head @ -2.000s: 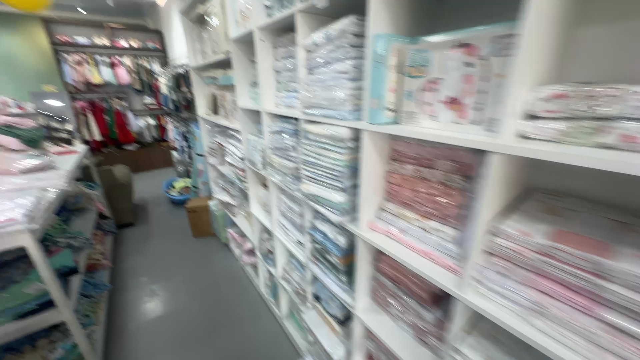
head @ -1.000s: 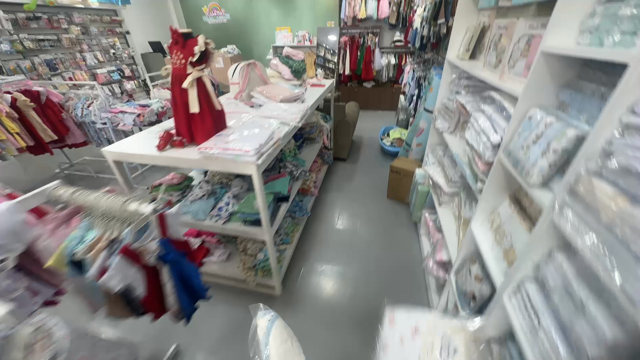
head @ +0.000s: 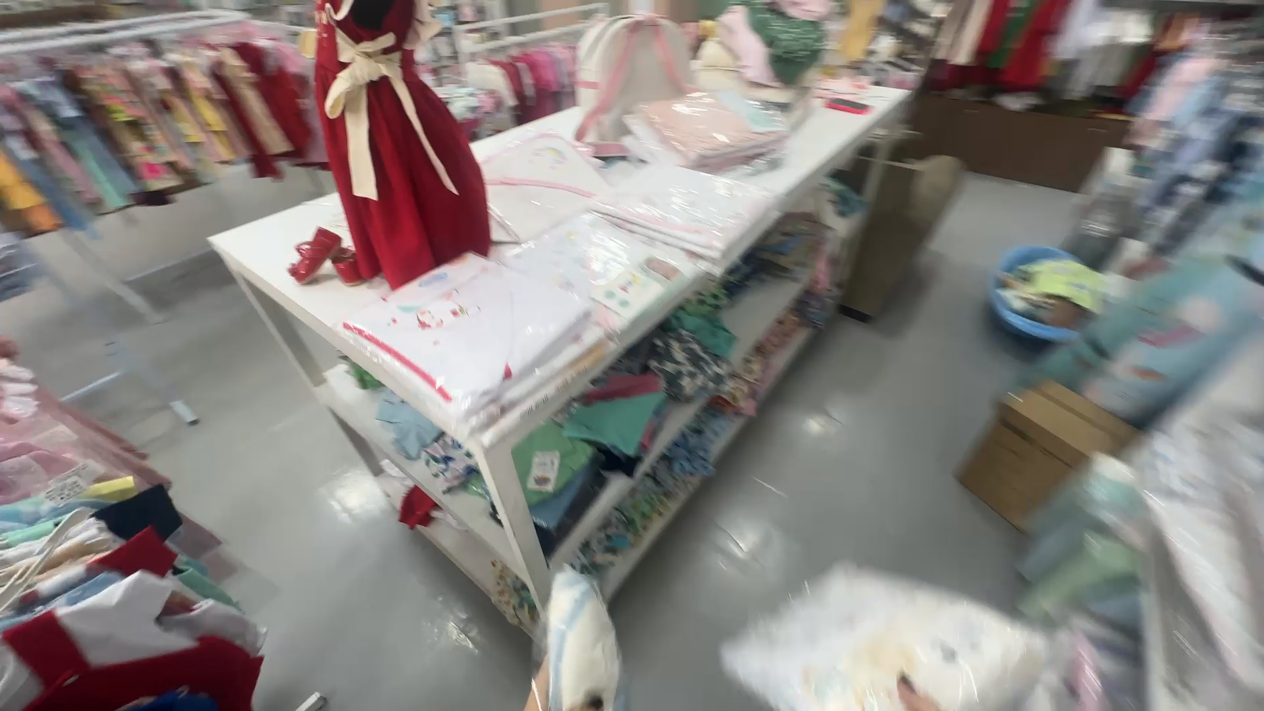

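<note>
At the bottom centre, my left hand (head: 538, 688) shows only in small part, holding a rolled or folded white and light-blue textile in clear plastic (head: 581, 637). My right hand (head: 916, 695) shows at the bottom edge as fingertips on a blurred white textile in a plastic bag (head: 889, 642). Both packages are over the grey floor, apart from each other. On the white display table (head: 494, 449) ahead lie plastic-wrapped white textiles (head: 474, 321), with a pink-wrapped stack (head: 706, 128) farther back. A red dress with a cream bow (head: 415, 168) stands at the table's left, beside small red shoes (head: 316, 255).
Clothing racks (head: 118, 128) stand at the left, with more hanging garments (head: 118, 612) near the lower left. Across the aisle are a cardboard box (head: 1047, 444), a blue basket (head: 1032, 321) and blurred shelf goods (head: 1210, 494). Folded clothes (head: 691, 355) fill the table's lower shelves.
The view has turned from the right-hand shelves towards the display table, which is now closer. The two wrapped packages, absent two seconds ago, came into view at the bottom one second ago.
</note>
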